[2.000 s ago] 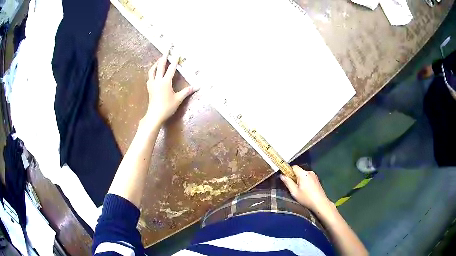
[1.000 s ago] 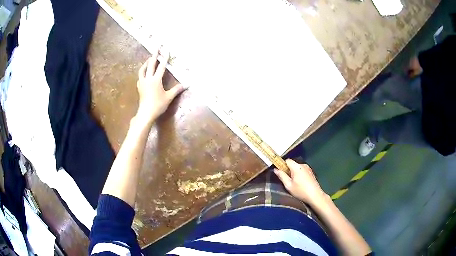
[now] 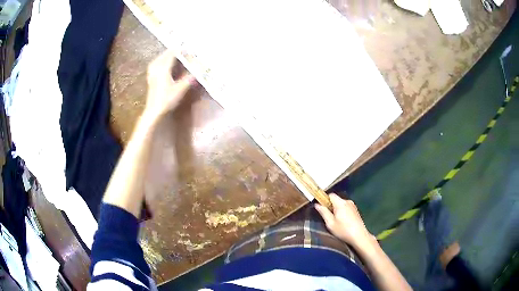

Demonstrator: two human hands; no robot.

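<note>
A large white sheet (image 3: 301, 85) lies on the brown table (image 3: 244, 182), its print too washed out to read. A long wooden ruler (image 3: 299, 173) lies along its left edge, running from upper left to the table's near edge. My right hand (image 3: 341, 216) grips the ruler's near end at the table edge. My left hand (image 3: 166, 85) is at the sheet's left edge, beside the ruler, fingers curved and slightly blurred. Its fingertips are partly hidden at the edge, so whether they hold anything cannot be told.
Black cloth (image 3: 88, 96) and white cloth (image 3: 40, 108) lie along the left side. White pieces (image 3: 449, 16) lie at the upper right. Beyond the curved table edge is green floor with striped tape (image 3: 455, 167) and a person's foot and leg (image 3: 437, 227) at lower right.
My left hand has lifted from its spread pose on the ruler and shifted left, fingers now curved. My right hand keeps the ruler's end. The other person has moved from upper right to lower right.
</note>
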